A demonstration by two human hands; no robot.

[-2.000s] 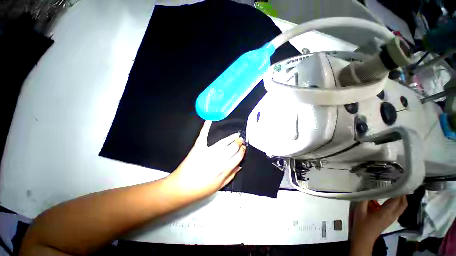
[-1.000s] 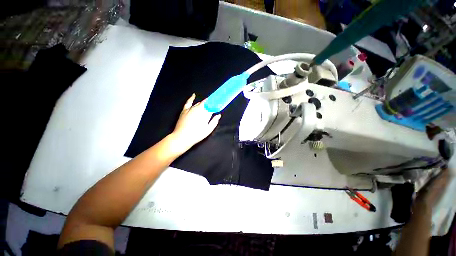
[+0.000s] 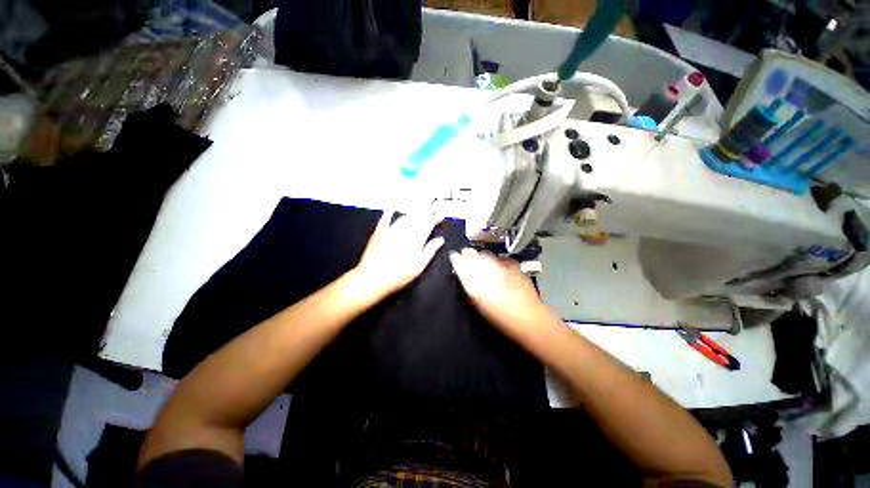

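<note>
A black garment panel lies on the white table in front of me and hangs over the front edge towards my lap. My left hand lies on the panel with its fingertips at the panel's upper edge, left of the machine head. My right hand is just right of it, its fingertips on the cloth at a narrow dark fold. The fingers of both hands pinch or press the cloth there. The industrial sewing machine stands to the right. Its needle area is partly hidden and blurred.
The blue machine lamp hangs over the table beyond my hands. Thread snips with orange-red handles lie right of the machine bed. A black cloth heap is at the left table edge. White fabric is at the far right.
The panel has been turned and pulled towards me, now over the front edge. My right hand has come from the far right to the cloth beside my left hand.
</note>
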